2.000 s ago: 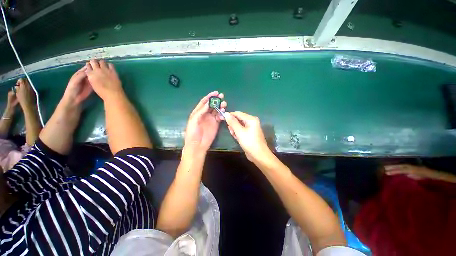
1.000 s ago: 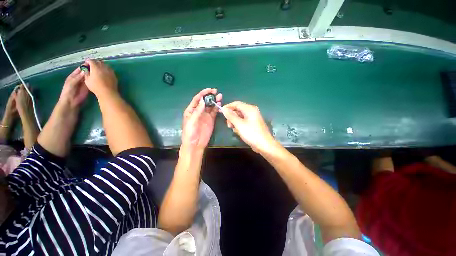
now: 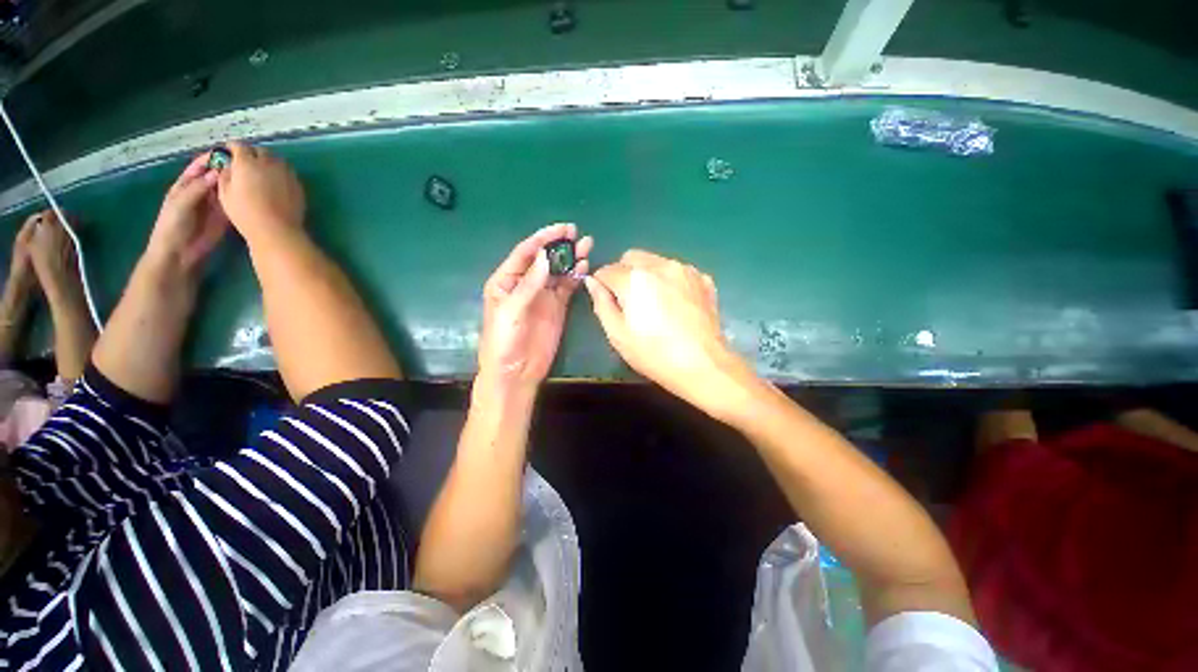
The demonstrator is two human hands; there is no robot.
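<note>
A small black electronic unit with a green inside (image 3: 561, 256) is held upright between the thumb and fingers of my left hand (image 3: 523, 309), above the green bench. My right hand (image 3: 654, 313) is just right of it, fingers curled together. The tip of a slim pale tool (image 3: 586, 276) shows at its fingertips, near the unit's lower right edge; the rest of the tool is hidden by my hand.
The green bench (image 3: 815, 250) carries a dark unit (image 3: 440, 192), a small pale part (image 3: 719, 169) and a crinkled clear packet (image 3: 933, 131). A whitish rail (image 3: 631, 88) with a post (image 3: 861, 40) runs behind. A striped-shirted neighbour (image 3: 250, 525) works at left; a person in red (image 3: 1084, 545) sits right.
My right hand has turned and its fingers have curled in, so less of the tool shows. The unit in my left hand has tilted and moved slightly.
</note>
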